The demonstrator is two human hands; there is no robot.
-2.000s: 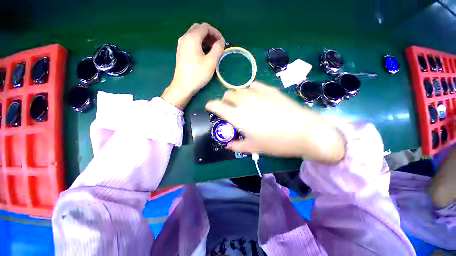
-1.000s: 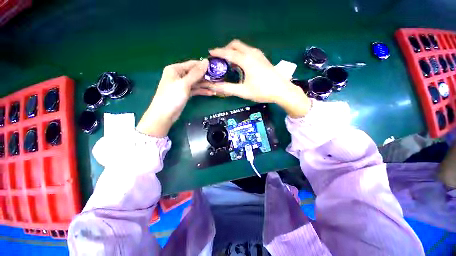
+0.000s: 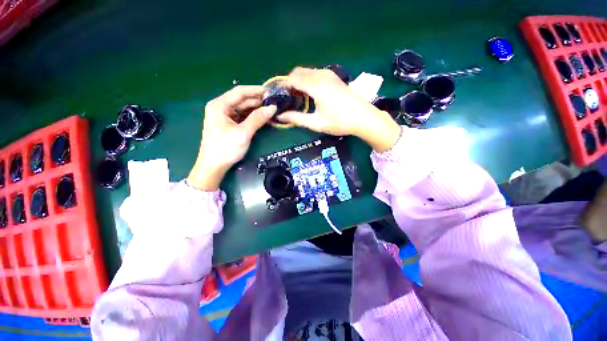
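Observation:
My left hand (image 3: 229, 123) and my right hand (image 3: 333, 106) meet above the test fixture and hold a dark round display module (image 3: 278, 100) between their fingertips. The pale-yellow tape roll (image 3: 283, 123) lies behind the module and fingers, mostly hidden. The black test fixture plate (image 3: 249, 193) lies just below the hands. Its round black socket (image 3: 277, 180) shows no lit module. The blue driver board (image 3: 316, 180) is to the socket's right, with a white cable (image 3: 326, 212) plugged in at its lower edge.
Red trays with black modules stand at left (image 3: 83, 226) and right (image 3: 556, 86). Loose modules lie at left (image 3: 112, 172) and right (image 3: 417, 106), with a thin silvery tool (image 3: 459, 72). A white slip (image 3: 148, 174), a white scrap (image 3: 367, 85) and a blue disc (image 3: 500, 49) also lie there.
Two seconds ago my right hand was at the lit module on the fixture. It then came up to my left hand with the module. The module's face showed purple one second ago and looks dark now.

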